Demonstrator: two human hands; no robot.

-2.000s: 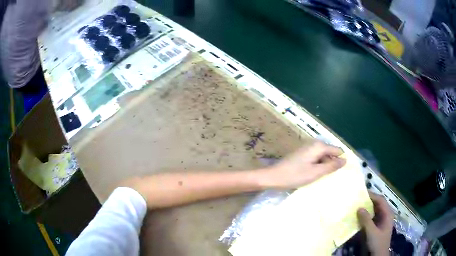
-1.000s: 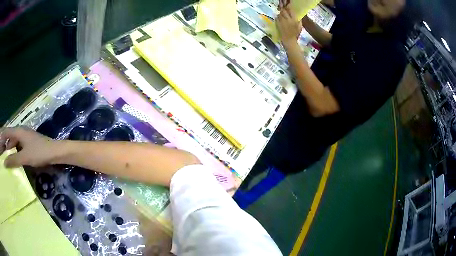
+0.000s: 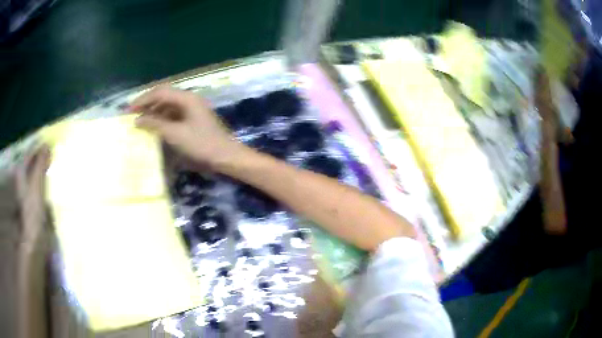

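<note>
The view is motion-blurred. A pale yellow cloth or sheet with a crease across it lies at the left. My right hand reaches from the right and pinches its upper right corner between thumb and fingers. My left hand is blurred at the cloth's left edge; its grip is unclear. Right of the cloth, perforated black discs and a block of plain black round caps sit on shiny clear plastic. My right forearm crosses over the caps. Small black dots are scattered below.
A stack of yellow cloths or sheets lies on printed sheets beyond a pink sheet. A crumpled yellow cloth is farther right. A grey post stands at the bench's far edge. A neighbouring person's arm is at right. The green belt runs beyond.
The view has swung right from the brown board, then partly back left. The cloth now shows more fully, with my left hand at its left edge. My right hand remains at its corner.
</note>
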